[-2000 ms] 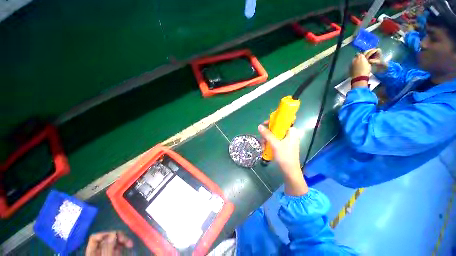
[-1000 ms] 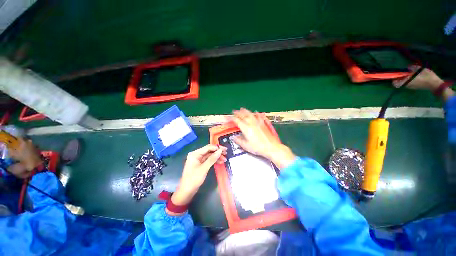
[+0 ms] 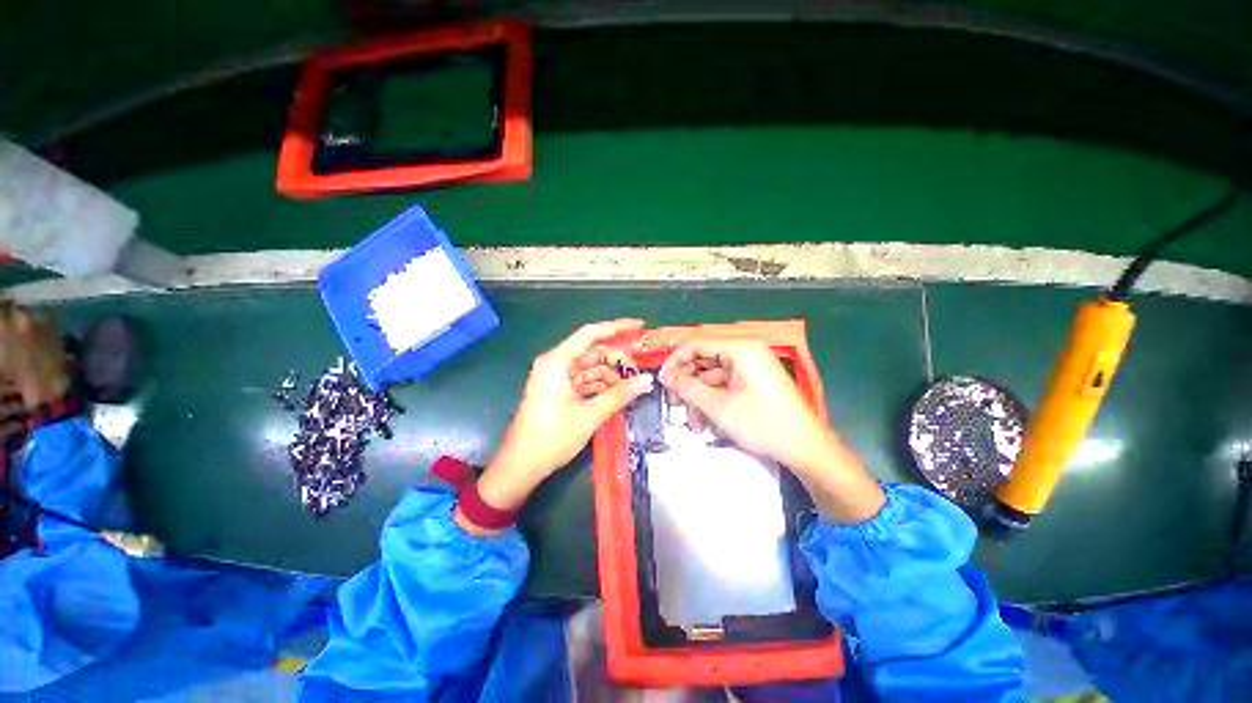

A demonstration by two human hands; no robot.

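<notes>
A tablet unit [image 3: 721, 536] lies back open in a red-orange frame [image 3: 621, 604], its large silver-white rectangle facing up. My left hand [image 3: 566, 405] is over the frame's top left corner, thumb and fingers pinched around what looks like a small dark part [image 3: 628, 368]. My right hand [image 3: 748, 405] is over the tablet's top end, fingertips bent together close to the left fingertips. Whether the right fingers hold anything is too small to tell. The hands partly hide the circuit board area [image 3: 676, 423].
A blue bin [image 3: 474, 327] of small white parts and a loose heap of black-and-white parts [image 3: 330, 446] are left. A screw dish [image 3: 965, 437] and yellow electric screwdriver [image 3: 1068, 412] are right. Beyond the pale edge strip [image 3: 604, 264], the belt carries another framed tablet [image 3: 295, 137]. A coworker's sleeve [image 3: 76, 481] is far left.
My right hand has left the screwdriver, which now lies by the dish, and joined my left hand at the tablet's top end. The view has turned; the hands' fingertips have come together.
</notes>
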